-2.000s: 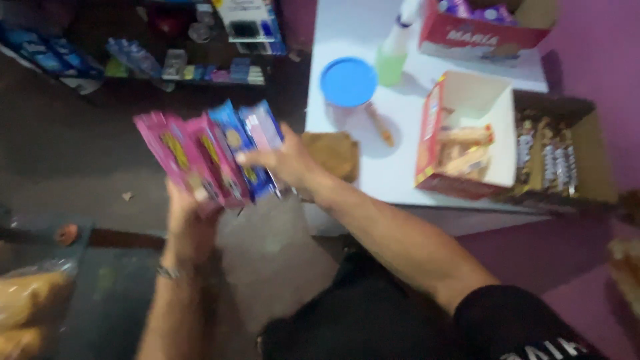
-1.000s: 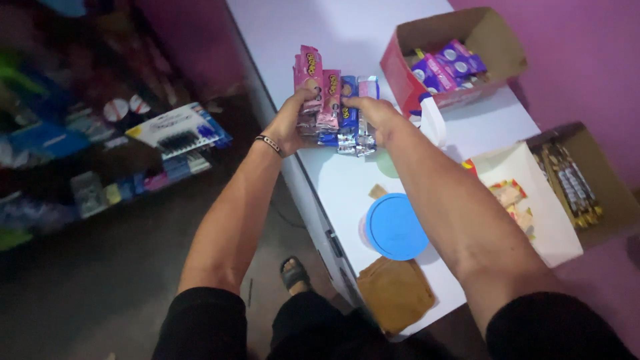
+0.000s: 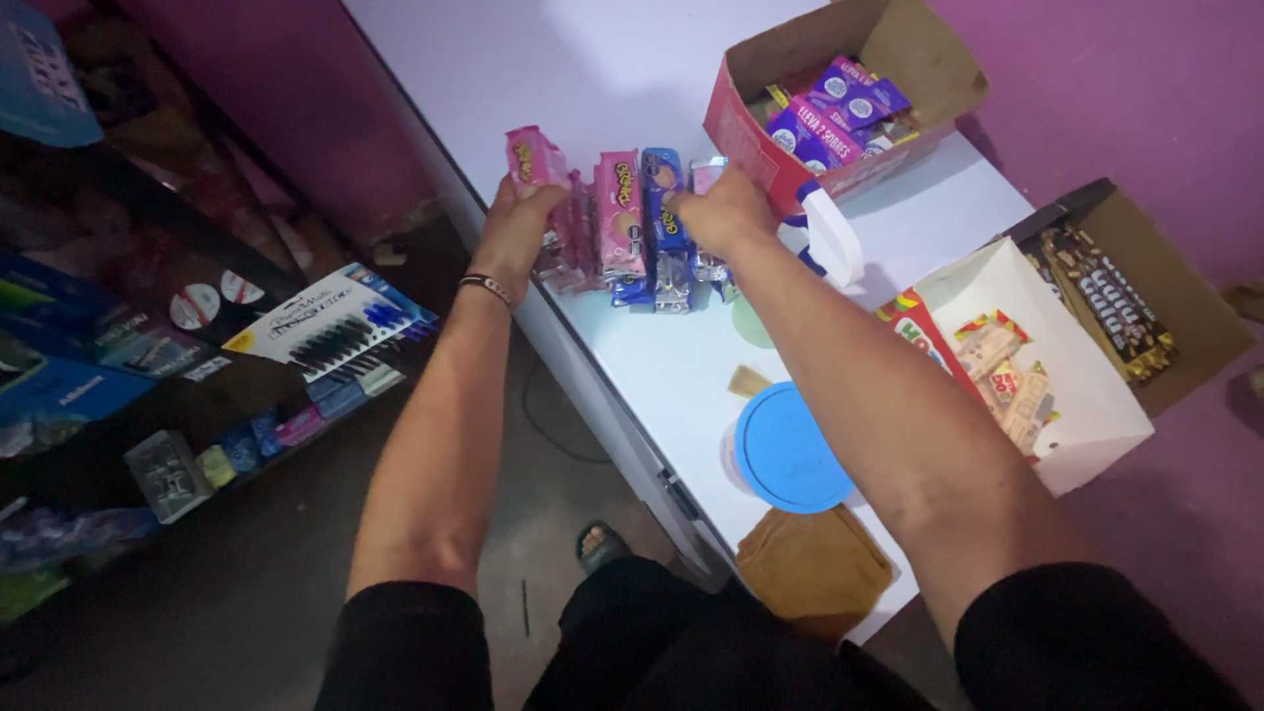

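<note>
Several cookie packets stand in a row on the white freezer-like top (image 3: 632, 365). My left hand (image 3: 518, 232) grips a pink packet (image 3: 536, 158) at the row's left end. Another pink packet (image 3: 621, 212) stands in the middle, beside a blue packet (image 3: 664, 202). My right hand (image 3: 726, 207) is at the right end, its thumb against the blue packet and its fingers around a pale silvery packet (image 3: 708, 176). The undersides of the packets are partly hidden among silver wrappers.
Right of the row are a red carton (image 3: 746, 148) of purple sachets, a white spray bottle head (image 3: 832, 237), a white-lined box (image 3: 1096, 434) and a box of chocolate bars (image 3: 1195, 346). Nearer lie a blue-lidded tub (image 3: 795, 447), a brush (image 3: 749, 382) and a folded brown cloth (image 3: 815, 568). Shelves with pens (image 3: 341, 331) stand left.
The packets, held in the air between both hands two seconds ago, are now on the white top. Since one second ago, the row has spread and my hands are farther apart. The view has shifted.
</note>
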